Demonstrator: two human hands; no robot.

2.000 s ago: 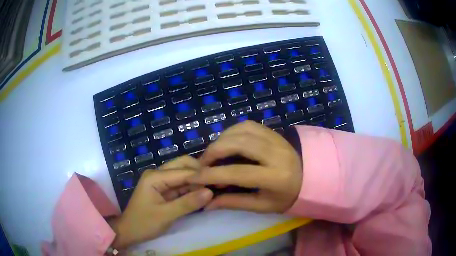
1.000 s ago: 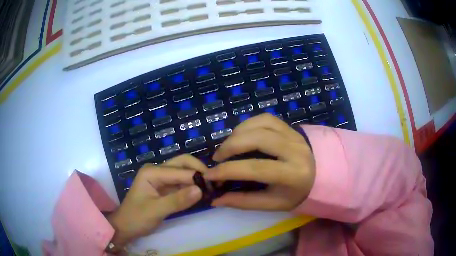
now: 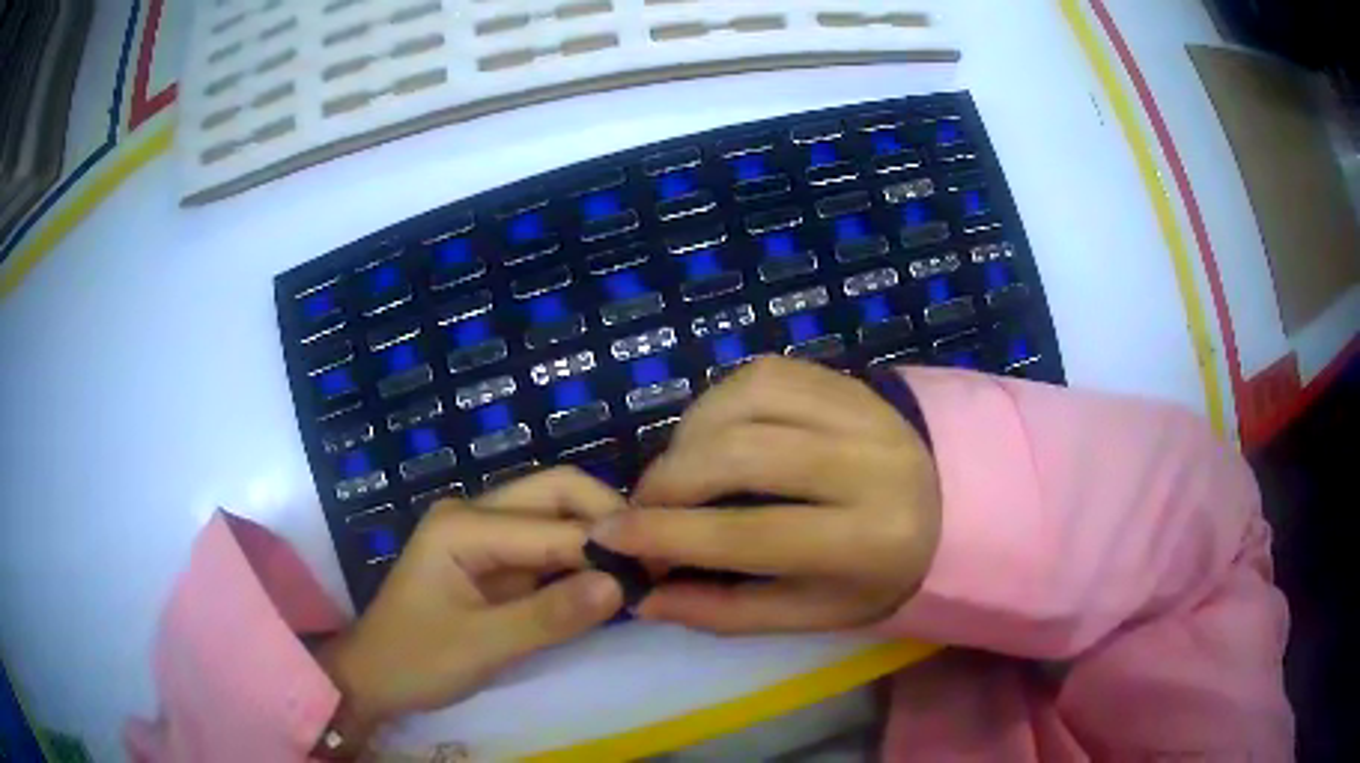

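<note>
My left hand (image 3: pixel 485 581) and my right hand (image 3: pixel 798 499) meet over the front edge of the black tray (image 3: pixel 291 331). A small dark part (image 3: pixel 615 564) is pinched between the fingertips of both hands, mostly covered by the fingers. The black tray lies below the hands, with rows of small oblong parts (image 3: pixel 562 368), some silvery with dots and some dark, and blue spots between them. My right hand and the fingers of my left hand hide part of the tray's front rows.
A white foam tray (image 3: pixel 448 93) with narrow slots lies behind the black tray. A brown cardboard sheet (image 3: pixel 1283 179) is at the right. A grey layered pile (image 3: pixel 42 90) stands at the far left. Yellow, red and blue tape marks the white bench.
Since two seconds ago my right hand has shifted slightly right. The dark part, hidden at first, showed between the fingertips one second ago and now sits at a different angle.
</note>
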